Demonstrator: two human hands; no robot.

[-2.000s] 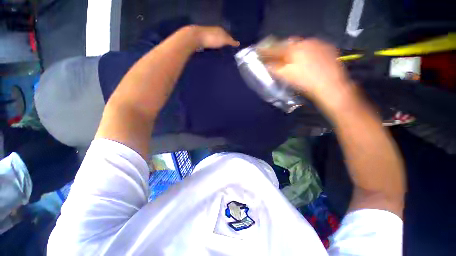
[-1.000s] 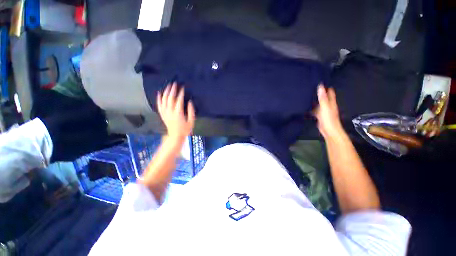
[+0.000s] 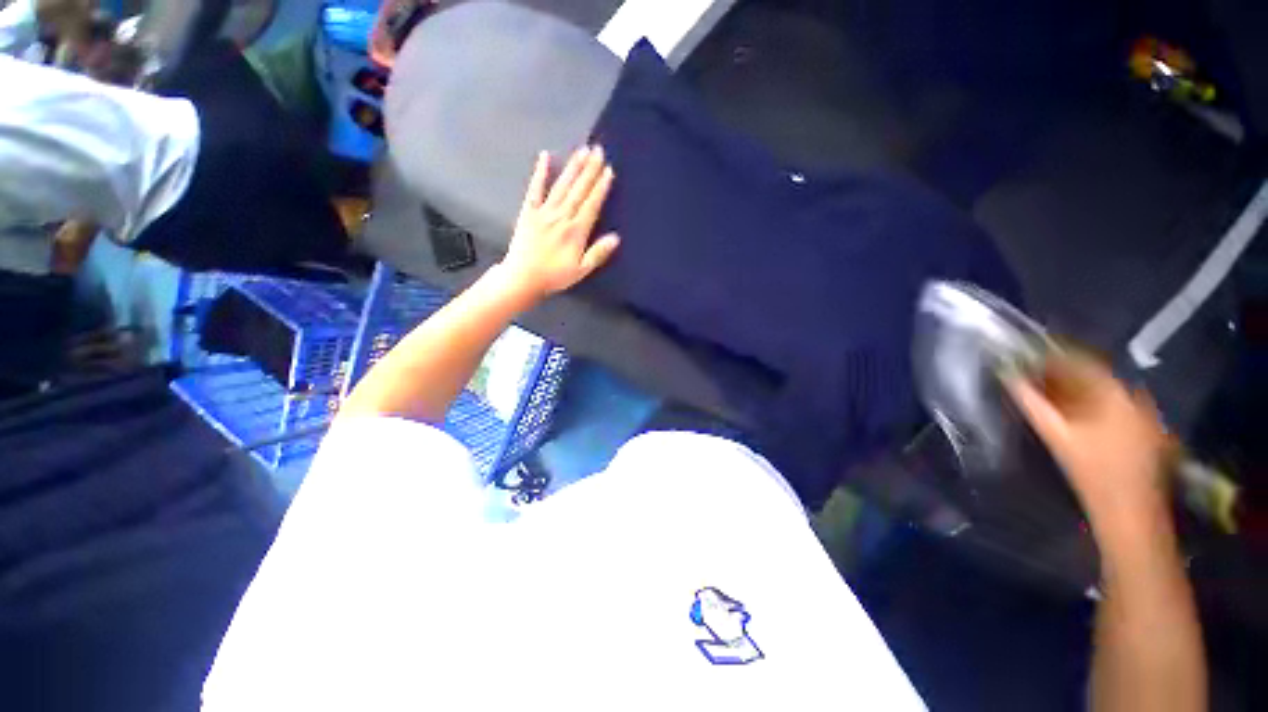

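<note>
The navy garment (image 3: 779, 264) lies over the grey padded board (image 3: 487, 104), whose rounded left end is bare. My left hand (image 3: 563, 223) lies flat with fingers spread at the garment's left edge, partly on the grey board, and grips nothing. My right hand (image 3: 1085, 417) is blurred and holds the silver steam iron (image 3: 973, 369) by its handle at the garment's right end. Whether the iron's sole touches the cloth cannot be told.
A white strip (image 3: 668, 25) and a narrow pale strip (image 3: 1207, 289) lie on the black table (image 3: 1099, 209). Blue baskets (image 3: 327, 334) stand below the board. Another person's white sleeve (image 3: 98, 146) is at the upper left. Dark navy cloth (image 3: 118, 515) is at the lower left.
The iron, which rested at the right a second ago, is now in my right hand at the garment. My left hand has moved to the garment's left edge. The view has turned and shifted left.
</note>
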